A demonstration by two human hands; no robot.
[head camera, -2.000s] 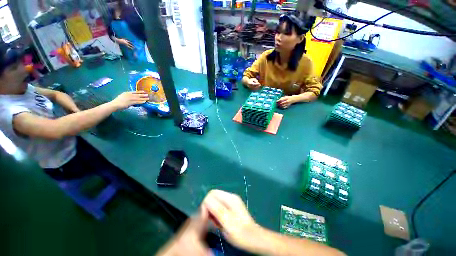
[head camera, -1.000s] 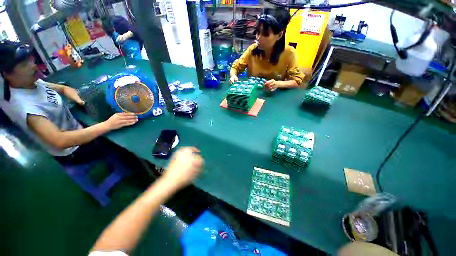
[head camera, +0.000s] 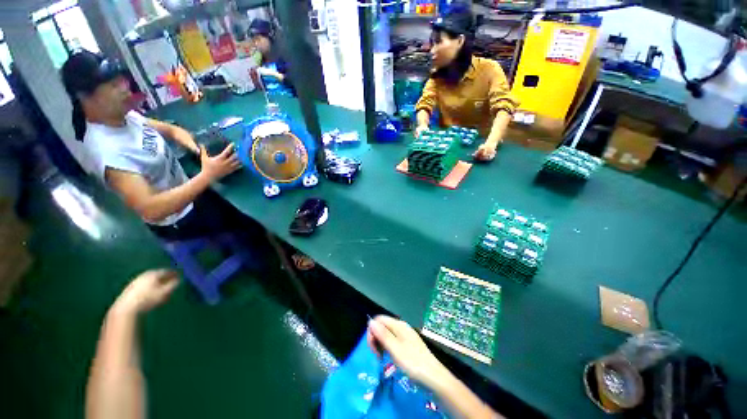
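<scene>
My left hand (head camera: 149, 292) is raised over the floor at far left, fingers curled and blurred; whether it holds anything cannot be told. My right hand (head camera: 399, 342) is at the bench's near edge, fingertips pinched above a blue cloth (head camera: 352, 391) on my lap. A tiny thin tip shows at the fingertips; what it is cannot be told. A green circuit board panel (head camera: 464, 309) lies untouched on a pale tan board (head camera: 459, 346), right of my right hand. A thick stack of green panels (head camera: 513, 245) stands beyond it.
A small black object (head camera: 309, 217) lies left on the green bench (head camera: 385, 221). A blue fan (head camera: 279, 157) stands beside a seated coworker. Another coworker sits behind panels on a red mat (head camera: 450, 176). At right are a tan cardboard piece (head camera: 624, 310), a reel (head camera: 614, 383) and clear plastic.
My left hand has moved far left, off the bench. My right hand has come from the lower right edge to above the blue cloth. The fan stands more upright, and the coworker's hand is off the bench.
</scene>
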